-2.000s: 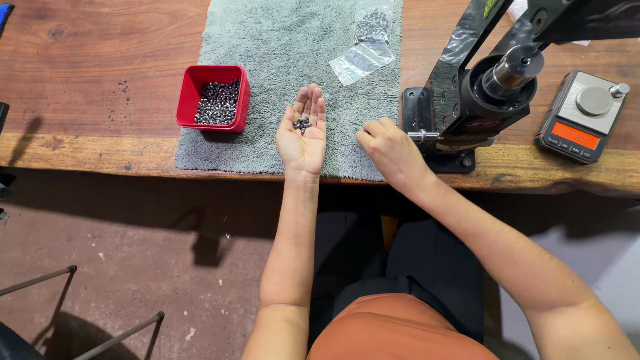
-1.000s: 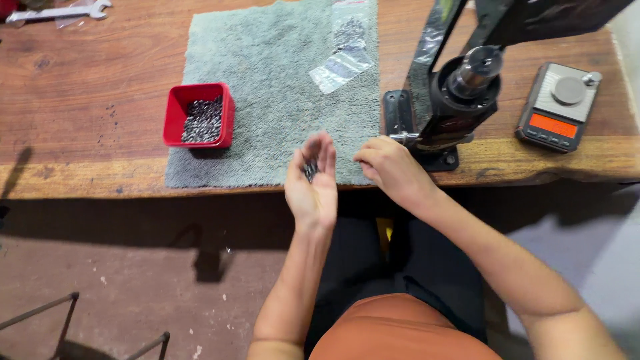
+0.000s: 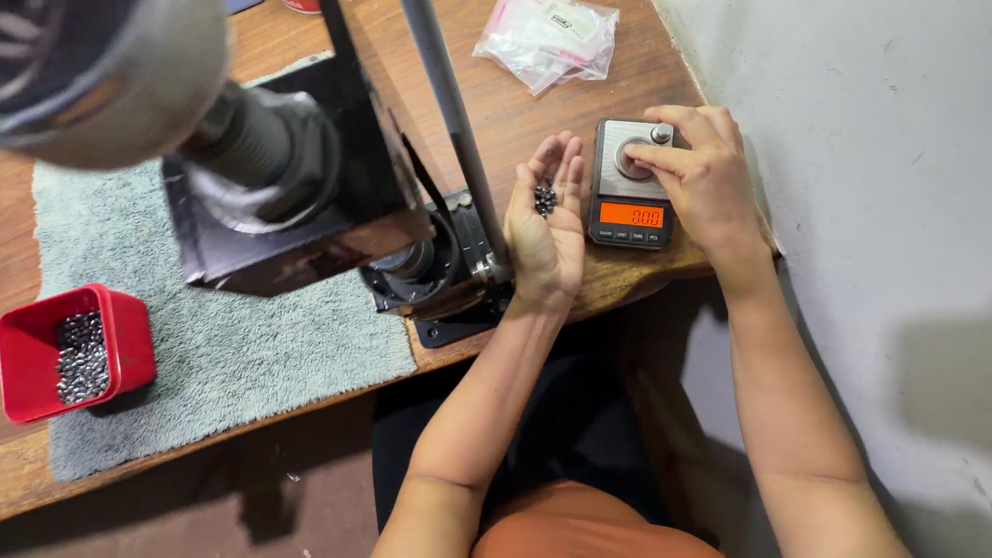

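Note:
My left hand (image 3: 549, 225) is palm up and cupped, with several small dark metal pellets (image 3: 545, 200) in it, just left of a digital pocket scale (image 3: 612, 174). My right hand (image 3: 701, 167) reaches over the scale from the right, thumb and fingers apart. One fingertip is at the round metal pan (image 3: 635, 160); whether it pinches anything there I cannot tell. A small metal knob-like piece (image 3: 661, 133) lies on the scale's upper right corner. The scale's orange display is lit and reads zero. A red plastic container (image 3: 130, 341) at the far left holds many similar pellets.
A black bench press (image 3: 310, 170) looms large over the left and centre, its base at the table edge. A grey-green towel (image 3: 256, 372) lies under the container. Clear plastic bags (image 3: 546, 39) lie behind the scale. A wall (image 3: 868, 194) closes off the right side.
The view has swung far to the right. My right hand has gone from beside the press to the scale, and my left hand, still holding pellets, has moved to the scale's left side.

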